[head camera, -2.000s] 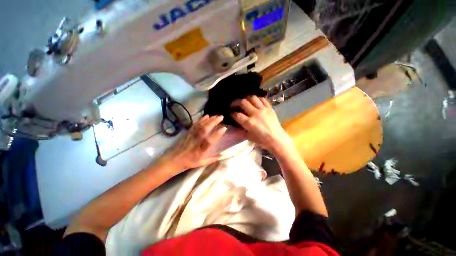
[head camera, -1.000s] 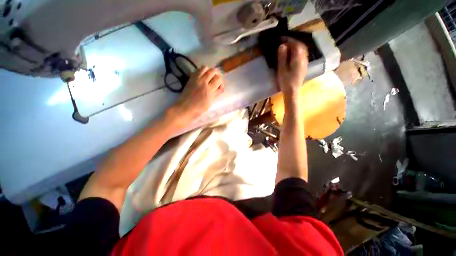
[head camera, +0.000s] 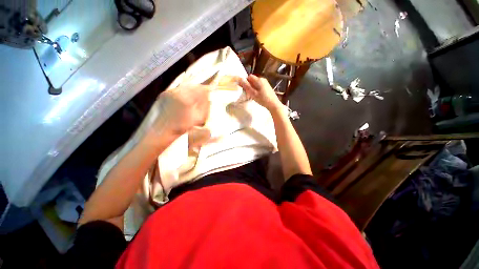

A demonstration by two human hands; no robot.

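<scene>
The cream garment [head camera: 236,126] lies bunched over my lap, below the front edge of the white machine table. My left hand [head camera: 184,109] is on the garment's left part, blurred, with its fingers bent into the cloth. My right hand [head camera: 257,90] pinches the garment's upper right edge between thumb and fingers. The part of the cloth under my left hand is hidden.
The white machine table [head camera: 105,68] curves across the upper left, with the needle area [head camera: 55,44] and black scissor handles [head camera: 135,11] on it. A round wooden stool [head camera: 297,27] stands beyond the garment. White scraps [head camera: 357,91] lie on the dark floor. A brown board [head camera: 388,173] is at the lower right.
The view has turned down towards the lap. My hands have left the table and the black fabric, which is out of view, and are now on the cream garment.
</scene>
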